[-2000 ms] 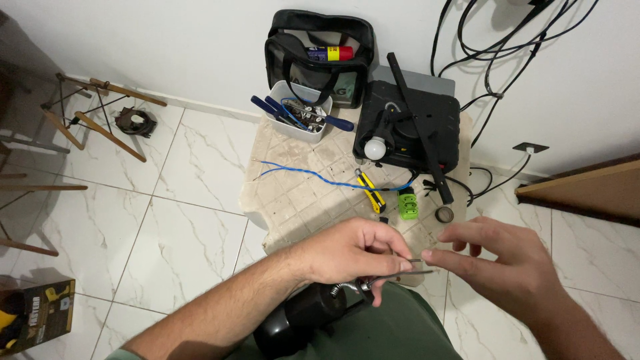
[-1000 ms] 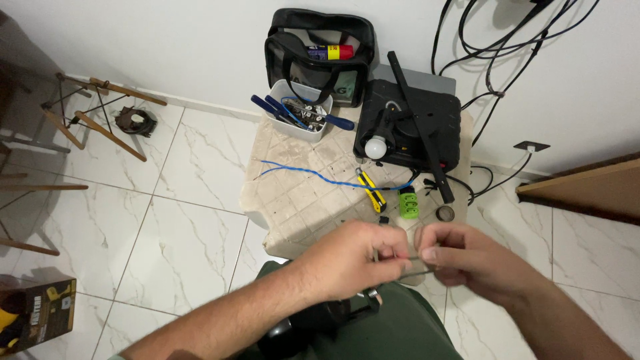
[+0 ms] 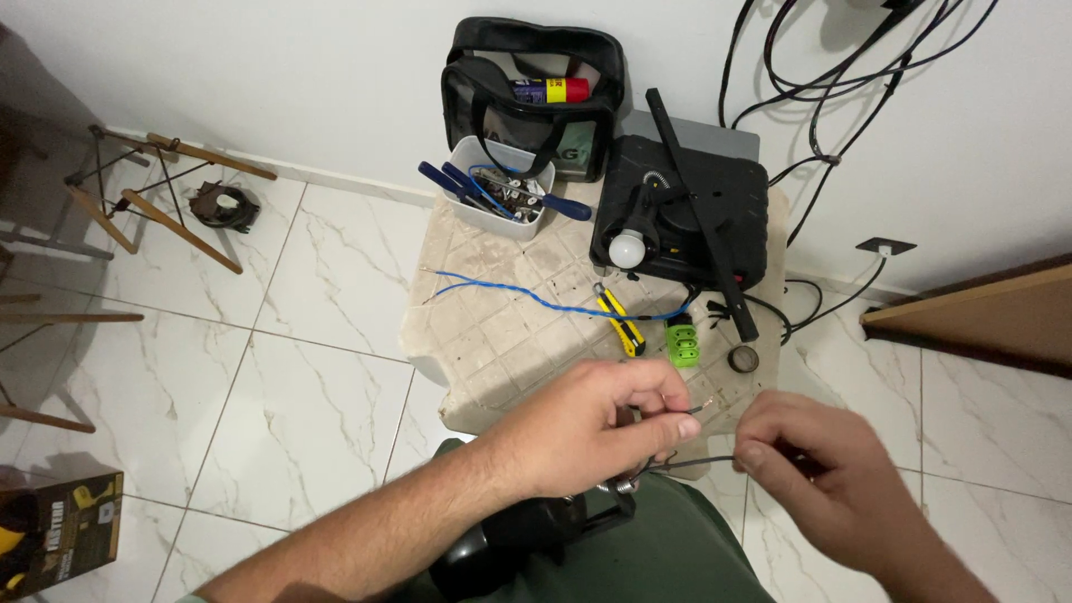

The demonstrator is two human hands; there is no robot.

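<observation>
My left hand (image 3: 620,427) pinches a thin dark electrical wire (image 3: 696,410) between thumb and forefinger, its bare copper strands sticking out to the right. Just to the right, my right hand (image 3: 804,477) grips a second dark wire (image 3: 695,462) that runs left beneath my left hand. Below the hands, a black lamp-like fixture (image 3: 511,536) with a metal spring rests on my lap; its far side is hidden by my forearm. Beyond the hands, a twisted blue wire (image 3: 536,295), a yellow utility knife (image 3: 620,320), a green outlet adapter (image 3: 682,342) and a roll of tape (image 3: 743,359) lie on the stool top.
On the light stool top (image 3: 502,360) stand a plastic tub (image 3: 502,224) of screwdrivers and small parts, a black clear-sided bag (image 3: 536,109) and a black case (image 3: 729,193) bearing a lamp with a white bulb (image 3: 626,249). Cables (image 3: 829,92) hang at the right wall. A box (image 3: 79,528) sits lower left.
The hands, close together a second ago, have moved apart. A bare copper wire end now shows beyond my left fingertips, and the other wire stretches to my right hand.
</observation>
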